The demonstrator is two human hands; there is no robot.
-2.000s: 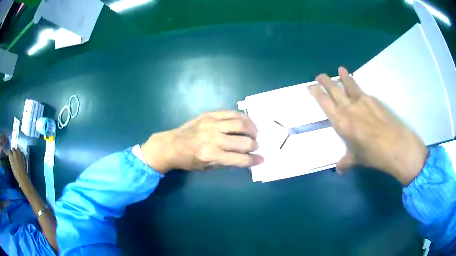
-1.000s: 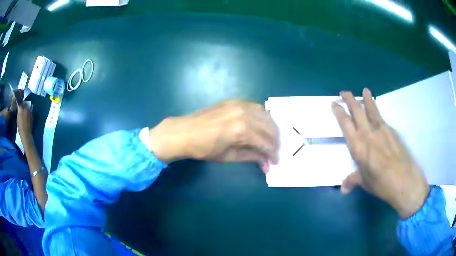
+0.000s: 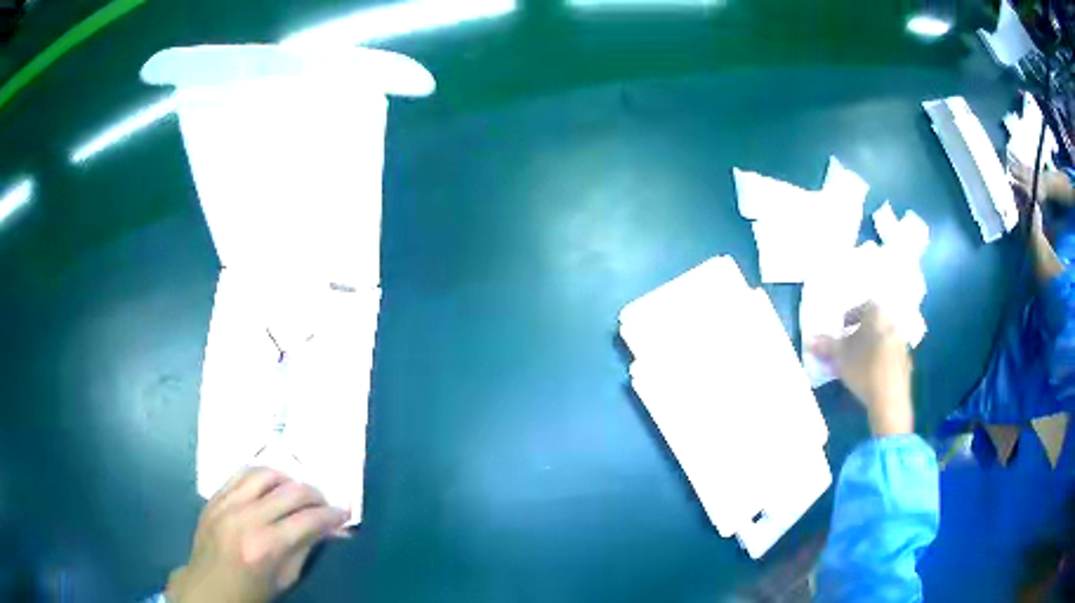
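Observation:
An open white box point(image 3: 283, 389) lies at the left with its long lid point(image 3: 289, 177) pointing away from me. A white card insert with Y-shaped slits fills its tray. My left hand point(image 3: 262, 530) grips the box's near edge, fingers curled over the insert's end. My right hand point(image 3: 875, 359) is at the right, its thumb and fingers around the near part of a folded white card piece point(image 3: 890, 277). Another folded card piece point(image 3: 808, 224) lies just beyond. A stack of flat white insert blanks point(image 3: 731, 401) lies between my hands, to the left of my right hand.
All lies on a dark green table point(image 3: 507, 353). At the far right, a long white folded piece point(image 3: 973, 165) lies near another person's hands point(image 3: 1037, 194) and blue sleeve. A dark cable hangs in front of that person. Bright light reflections cross the far side.
My view has swung right. The box now stands lengthwise away from me, at the left. My right hand has left the insert and reached the card pieces. My left hand stays at the box end.

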